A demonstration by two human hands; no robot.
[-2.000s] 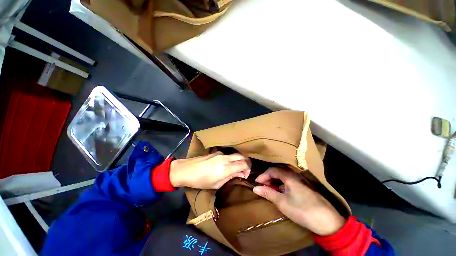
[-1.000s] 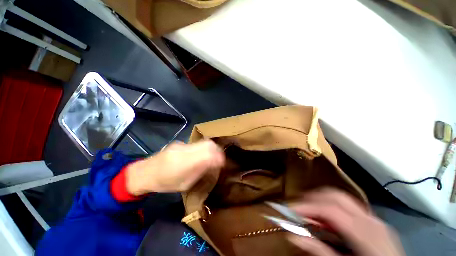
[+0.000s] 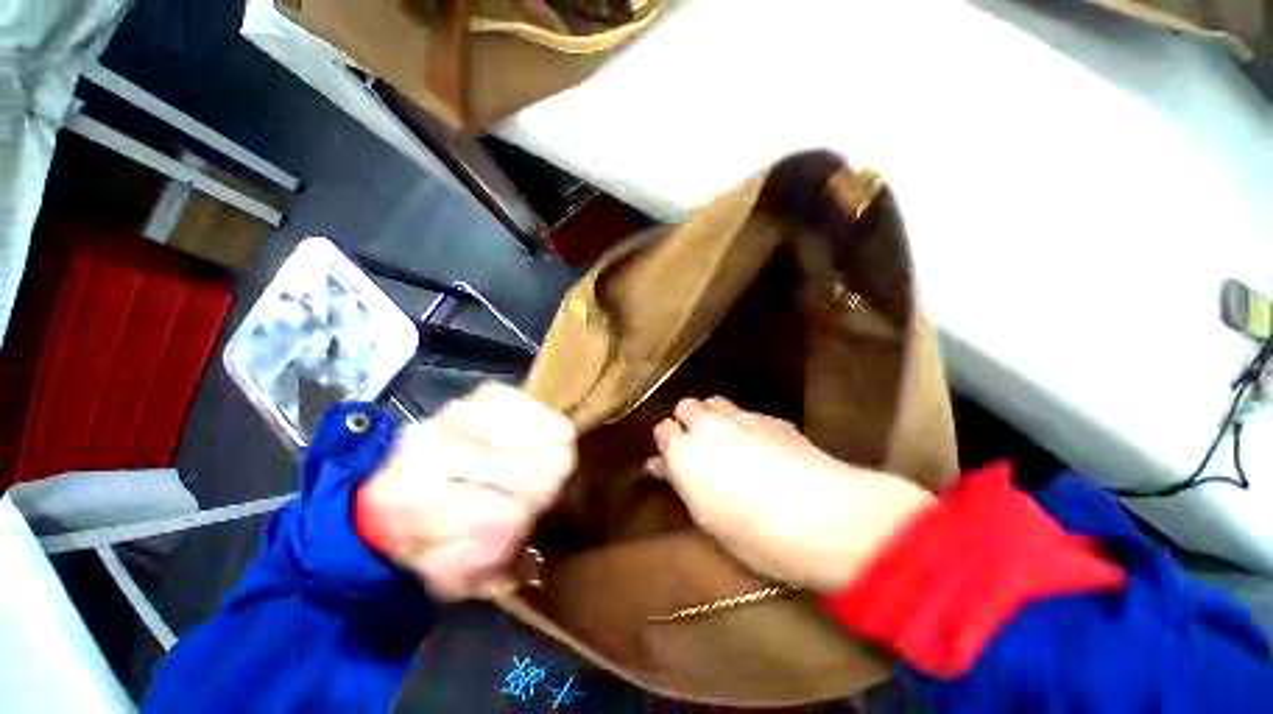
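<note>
A tan tote bag (image 3: 928, 419) rests on my dark-aproned lap with its mouth wide open and its darker inside showing. My left hand (image 3: 482, 481) is closed on the bag's near left rim; it is a little blurred. My right hand (image 3: 754, 488) reaches into the mouth, fingers extended and close together, and I see nothing held in it; its fingertips are over the dark interior. A gold zip-like line (image 3: 733, 603) runs on the inner panel below my right hand. A small gold ring (image 3: 532, 564) shows beside my left hand.
The white-covered table (image 3: 1089, 209) lies beyond the bag. Another tan bag (image 3: 524, 70) sits at its top left edge. A grey-yellow block (image 3: 1247, 308) and a black cord (image 3: 1236, 446) are at the right. A metal stool (image 3: 318, 335) and red crates (image 3: 126, 363) are at the left.
The snips-like tool seen in my right hand is no longer visible there. My right hand has moved into the bag. My left hand has taken the rim, and the bag mouth has opened and turned.
</note>
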